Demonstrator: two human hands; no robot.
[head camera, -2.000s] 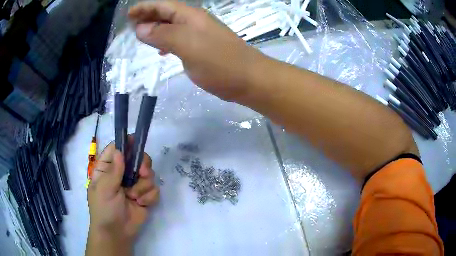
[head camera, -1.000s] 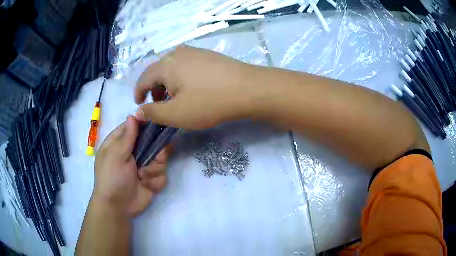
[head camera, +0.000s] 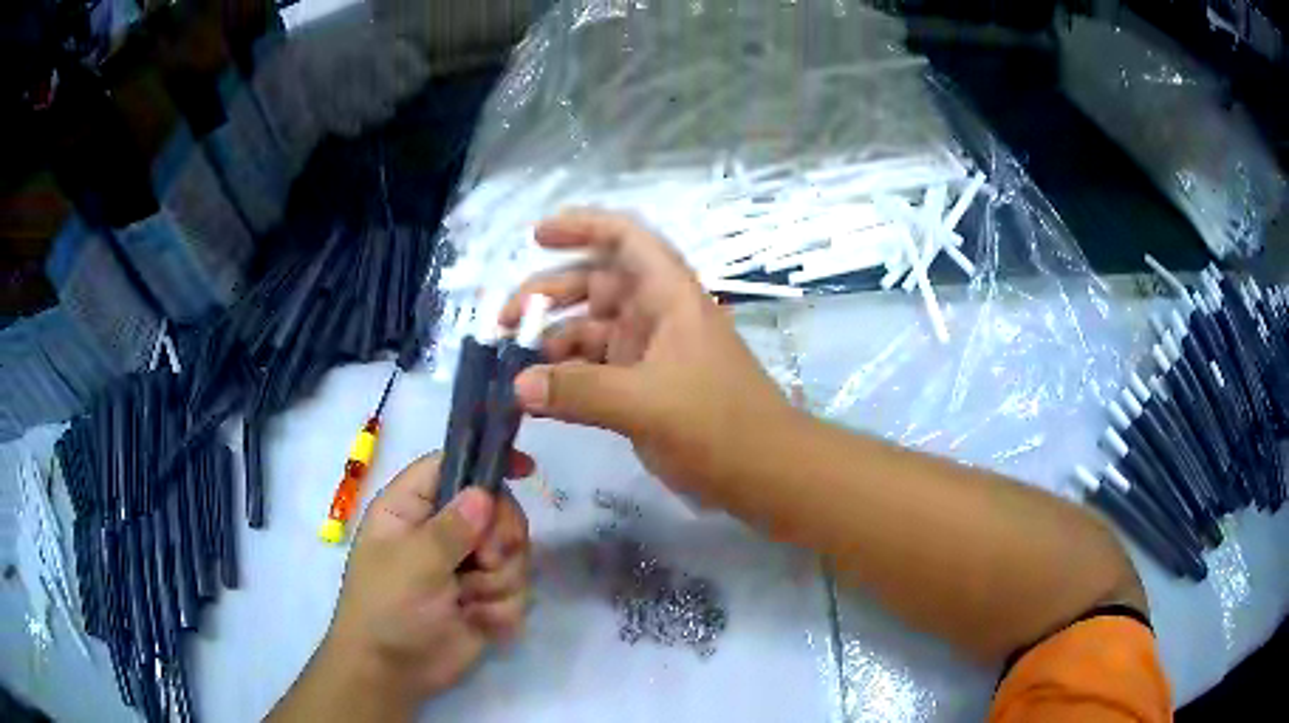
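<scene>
My left hand (head camera: 445, 565) is closed around two black tubes (head camera: 481, 410), held nearly upright side by side. A short white rod end (head camera: 533, 319) sticks out of the top of the right-hand tube. The top of the other tube shows no clear white end. My right hand (head camera: 643, 346) is at the tube tops, thumb near the right tube's rim, the other fingers spread and blurred. Whether its fingers grip the rod or tube cannot be told. Small metal parts (head camera: 672, 607) lie in a heap on the table, right of my left hand.
White rods (head camera: 820, 226) lie heaped in a clear plastic bag (head camera: 1039, 212) at the back. Loose black tubes (head camera: 156, 523) lie at left, beside a yellow and orange screwdriver (head camera: 349, 483). Part-assembled pieces (head camera: 1202, 410) fan out at right. Blue-white cartons (head camera: 177, 212) stand back left.
The view has shifted, showing more of the back. The two tubes are more upright, and a white end now shows at one top. My right hand's fingers have spread above the tubes.
</scene>
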